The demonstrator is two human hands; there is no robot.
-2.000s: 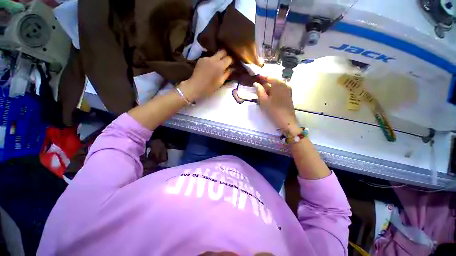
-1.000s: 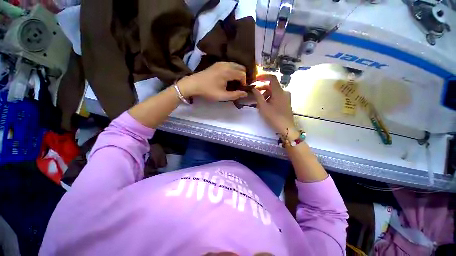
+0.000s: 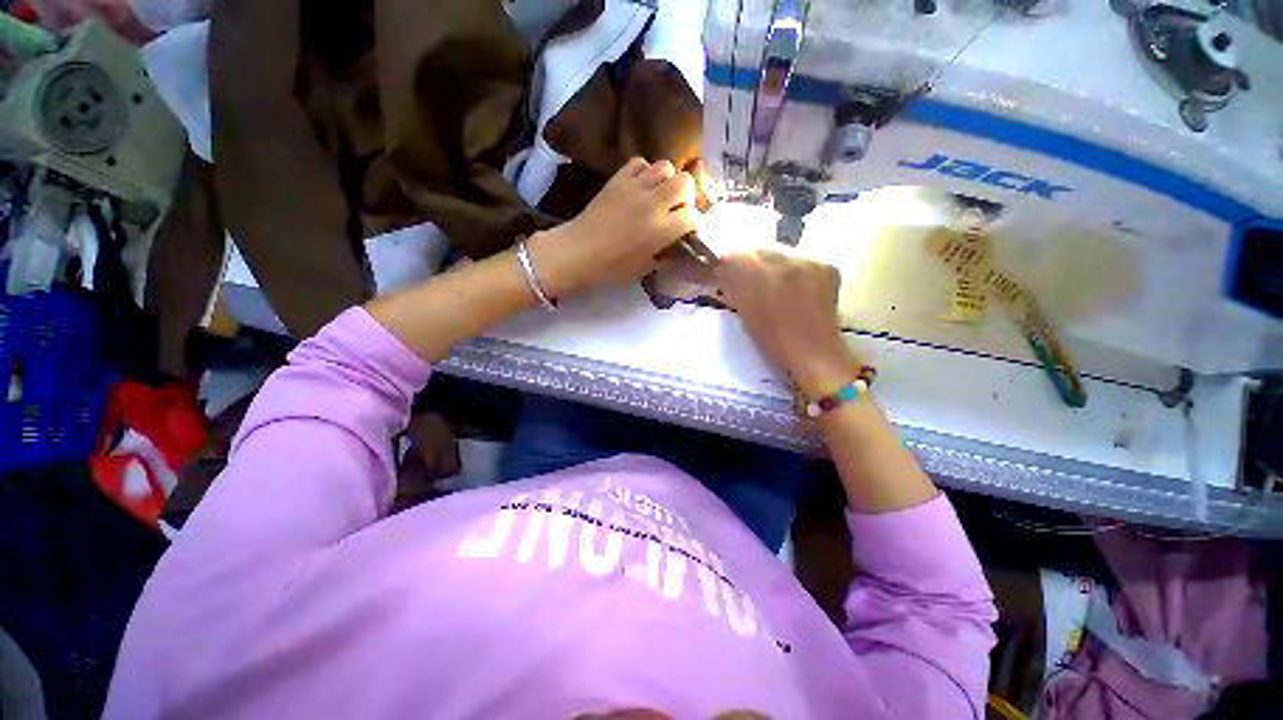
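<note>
A brown garment (image 3: 464, 120) with white parts lies heaped left of the needle of a white sewing machine (image 3: 1126, 155). My left hand (image 3: 630, 225) is closed on the brown cloth just in front of the needle area. My right hand (image 3: 788, 303) is beside it on the right, palm down, its fingertips at the garment's edge. A small brown piece of cloth edge shows between and below the hands. My fingers hide most of the pinched seam. Bright lamp glare washes out the presser foot and needle.
Green-and-orange snips (image 3: 1052, 363) and a yellow printed paper (image 3: 968, 274) lie on the machine bed at right. A scale strip (image 3: 633, 391) runs along the near table edge. A second beige machine (image 3: 92, 106), a blue basket (image 3: 54, 373) and a red-and-white bag (image 3: 148, 443) are at left.
My right hand has turned more palm down, its fingers now stretched toward the cloth edge. My left hand has shifted slightly up toward the needle area. The cloth at the needle has moved a little.
</note>
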